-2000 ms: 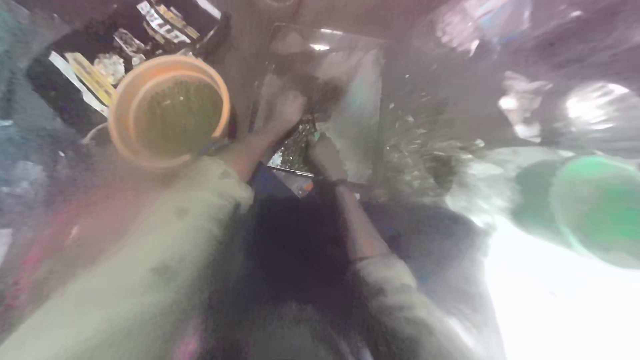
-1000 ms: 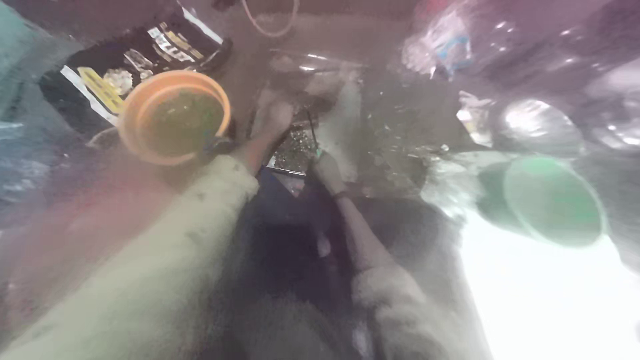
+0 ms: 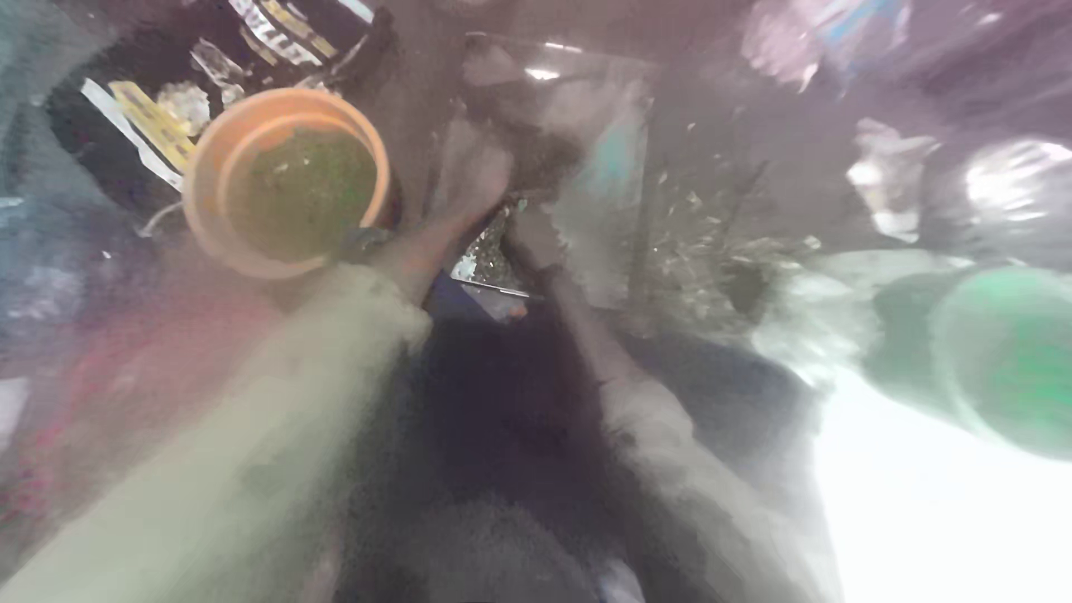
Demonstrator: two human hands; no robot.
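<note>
The picture is hazy and blurred. My left hand (image 3: 484,172) is over a shallow rectangular tray or pane with a shiny rim (image 3: 502,290), and its fingers are too blurred to make out. Close to its right, my right hand (image 3: 536,236) reaches down onto dark, speckled loose material (image 3: 490,251) at the near end of the tray. Whether either hand grips anything cannot be told. An orange plastic bucket (image 3: 381,159) with greenish-brown contents (image 3: 301,188) stands left of my left hand, beside my forearm.
Behind the bucket lies a black bag (image 3: 109,134) with white and yellow print. At the right are a green round tub (image 3: 1013,360), crumpled clear plastic (image 3: 816,314) and a white wrapper (image 3: 892,180). Loose straw-like debris (image 3: 712,251) lies right of the tray.
Both hands stay at the tray. The speckled material between them shows less than one second ago, as the hands are closer together. The view has shifted slightly.
</note>
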